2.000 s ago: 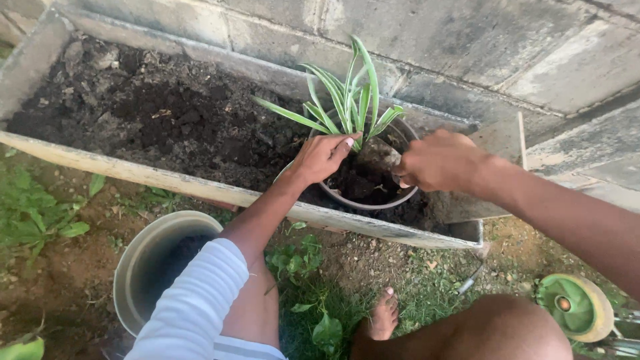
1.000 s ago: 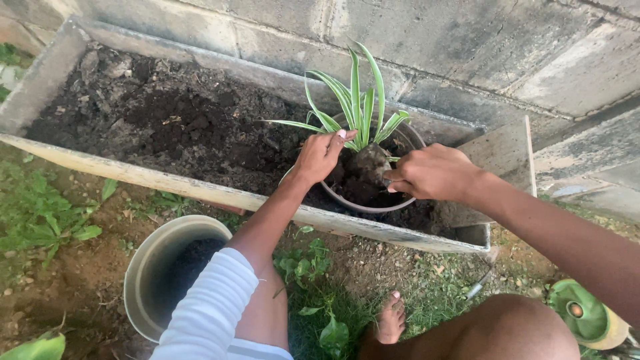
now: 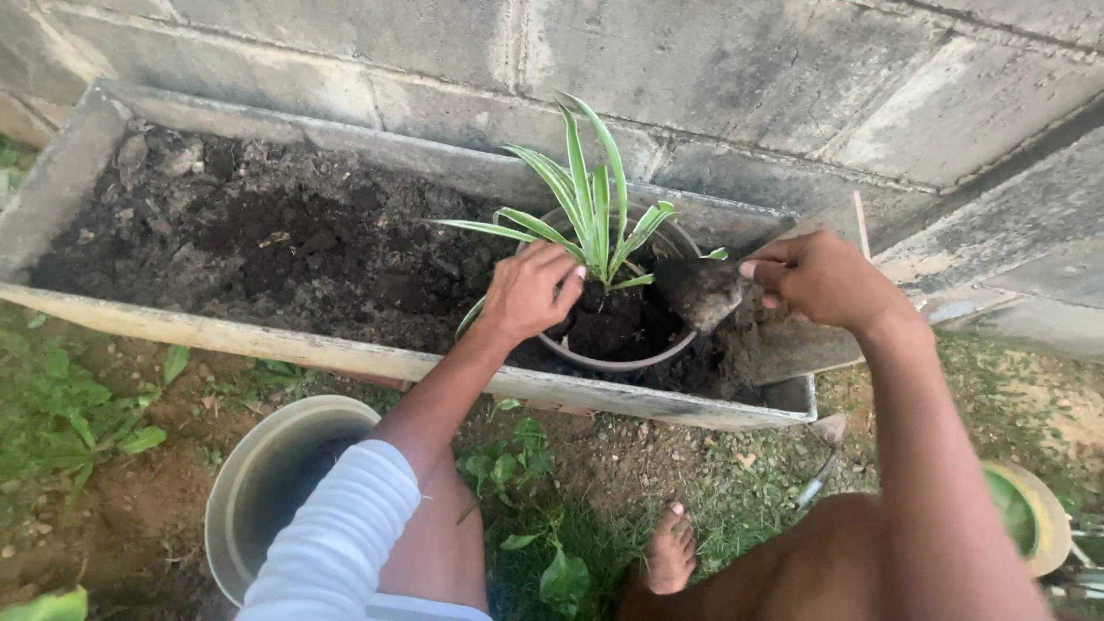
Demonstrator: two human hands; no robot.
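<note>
A spider plant [image 3: 595, 211] with green and white striped leaves stands in a round pot [image 3: 623, 364] of dark soil, inside a long planter trough [image 3: 259, 341]. My left hand [image 3: 533, 291] is at the pot's left side, by the base of the leaves; its fingertips are partly behind leaves, so its hold is unclear. In my right hand [image 3: 815, 280] is a small soil-covered trowel [image 3: 700, 293], its blade tilted over the pot's right rim. The trowel's handle is hidden by my fingers.
A concrete block wall [image 3: 448, 52] runs behind the trough. A flat board [image 3: 854, 228] leans across its right end. A bucket [image 3: 226, 483] with dark contents stands at lower left. A small tool [image 3: 815, 479] lies on the ground, and a green and yellow round object [image 3: 1026, 517] is at right.
My right hand has moved right with the trowel, whose blade was down in the pot beside the plant and is now at the right rim. My left hand stays near the leaves.
</note>
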